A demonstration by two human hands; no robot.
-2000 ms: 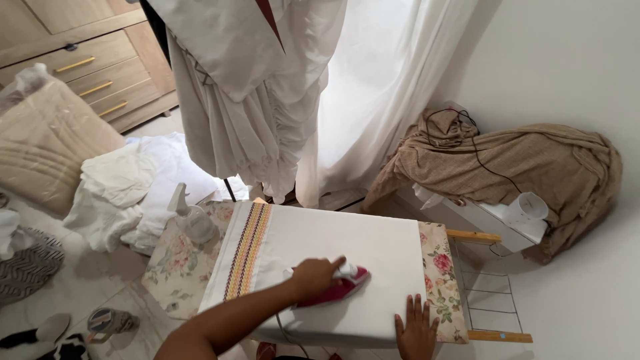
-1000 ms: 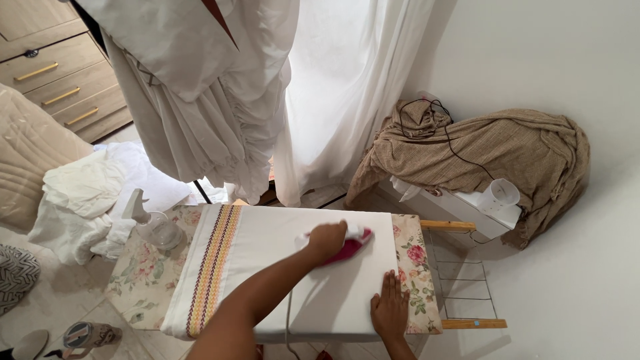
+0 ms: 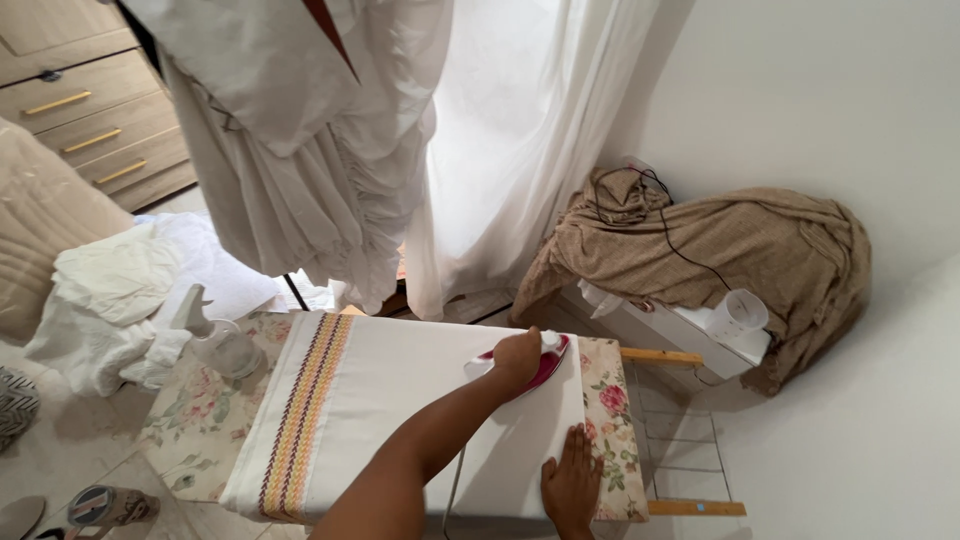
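My left hand is closed around the handle of a magenta and white clothes iron, whose tip points at the far right corner of a white cloth. The cloth lies flat over a floral-covered ironing board and has a yellow, orange and maroon woven band near its left end. Flat on the cloth's right edge, nearer me, rests my right hand, palm down, with its thumb apart. The iron's cord runs down beside my left forearm.
A spray bottle stands on the board's left end. White garments hang beyond it, beside a sheer curtain. Brown fabric and a clear plastic cup lie at the right. A tumbler is at lower left.
My left hand has moved the iron from the middle of the cloth to its far right corner. My right hand remains by the cloth's right edge.
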